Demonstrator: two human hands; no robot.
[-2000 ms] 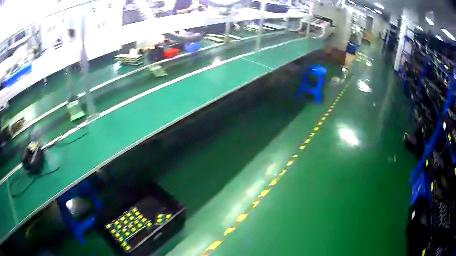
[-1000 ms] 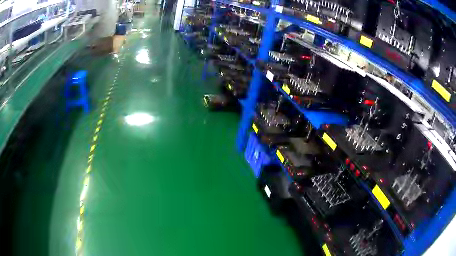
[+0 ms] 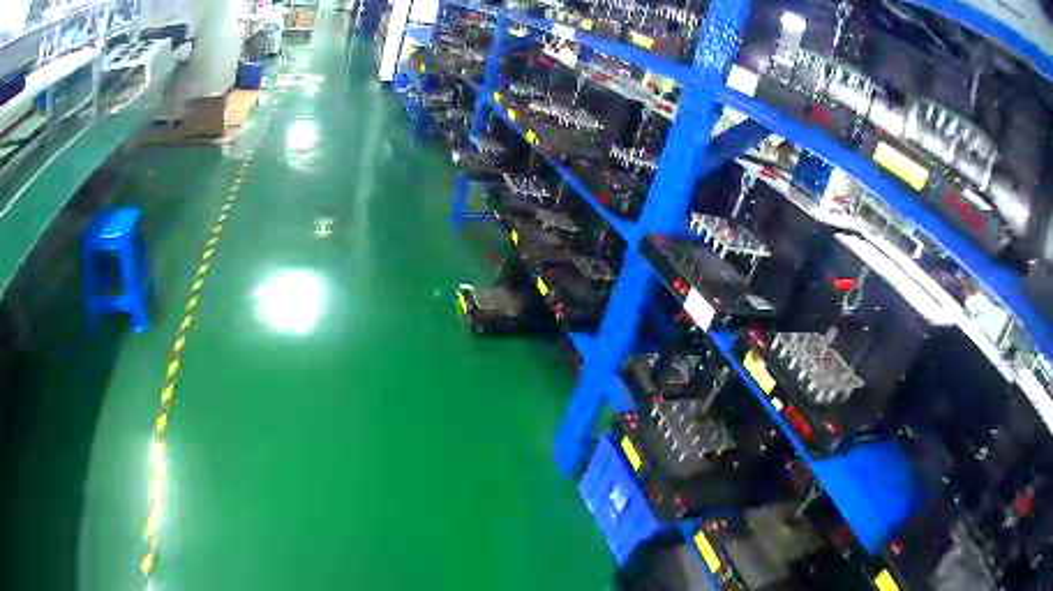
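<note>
Neither of my hands is in the picture. Nearest on the right stands a blue rack (image 3: pixel 664 219) with several shelves. Its shelves hold black fixtures (image 3: pixel 814 364) with metal pins on top and yellow labels on their front edges. A blue bin (image 3: pixel 620 499) sits low at the rack's near upright. Details deeper in the rack are dark and partly blurred.
Green floor (image 3: pixel 381 439) runs ahead with a yellow-black striped line (image 3: pixel 185 335). A blue stool (image 3: pixel 117 268) stands at left beside a green conveyor bench (image 3: pixel 58 185). A black fixture (image 3: pixel 497 309) juts from the rack's foot. Cardboard boxes (image 3: pixel 202 118) stand farther ahead.
The view has swung right from the conveyor to the rack and moved forward along the aisle. The box of boards at lower left has left the view. The rack looks nearer.
</note>
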